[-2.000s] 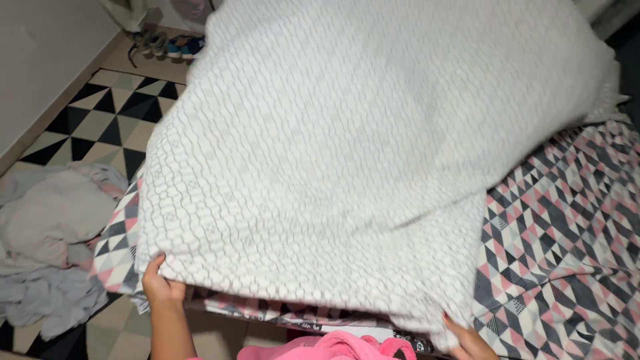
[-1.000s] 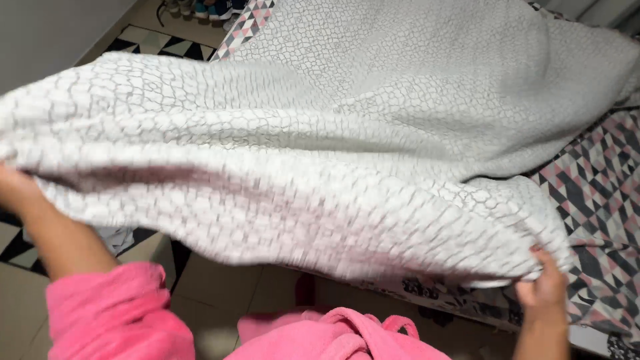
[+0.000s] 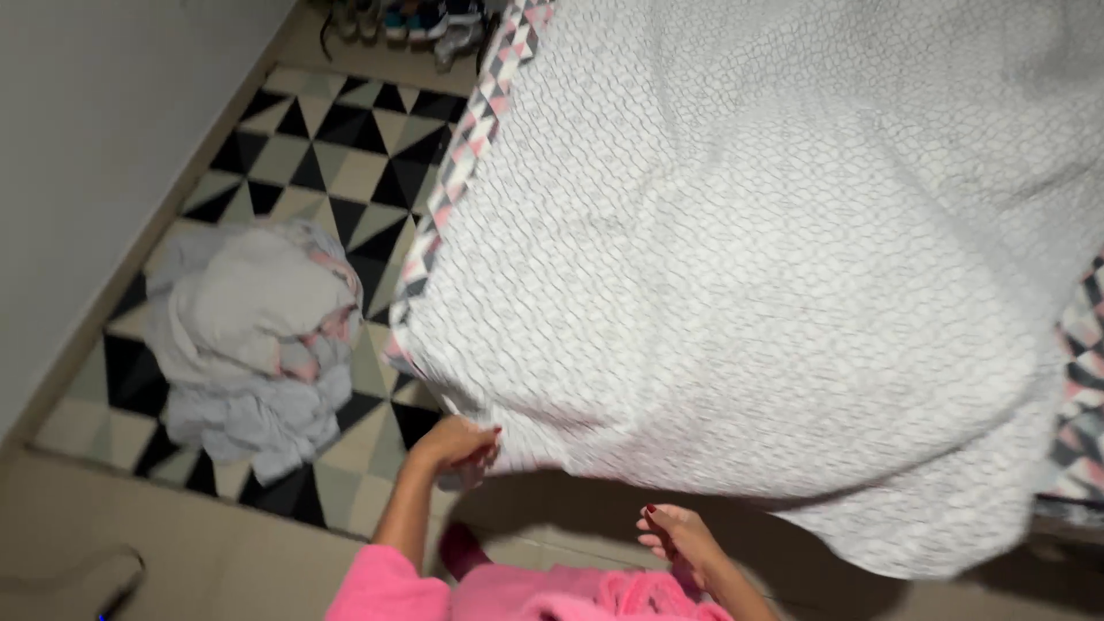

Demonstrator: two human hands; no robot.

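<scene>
A white blanket with a grey line pattern (image 3: 742, 285) lies spread over a bed, whose sheet of pink, grey and white triangles (image 3: 466, 155) shows along the left side. My left hand (image 3: 461, 444) grips the blanket's hem near its lower left corner. My right hand (image 3: 677, 535) is just below the hem, apart from it, fingers loosely curled with nothing in them. To the right of that hand the blanket's edge hangs down in a rounded flap.
A heap of grey and pink cloth (image 3: 259, 336) lies on a geometric rug (image 3: 362, 198) left of the bed. Shoes (image 3: 423, 21) stand at the rug's far end. A wall (image 3: 112, 129) runs along the left. A dark cord (image 3: 129, 578) lies on the floor at lower left.
The blanket, lifted and billowing between both hands a second ago, now lies flatter on the bed. My right hand has let go of its edge. The view has shifted left.
</scene>
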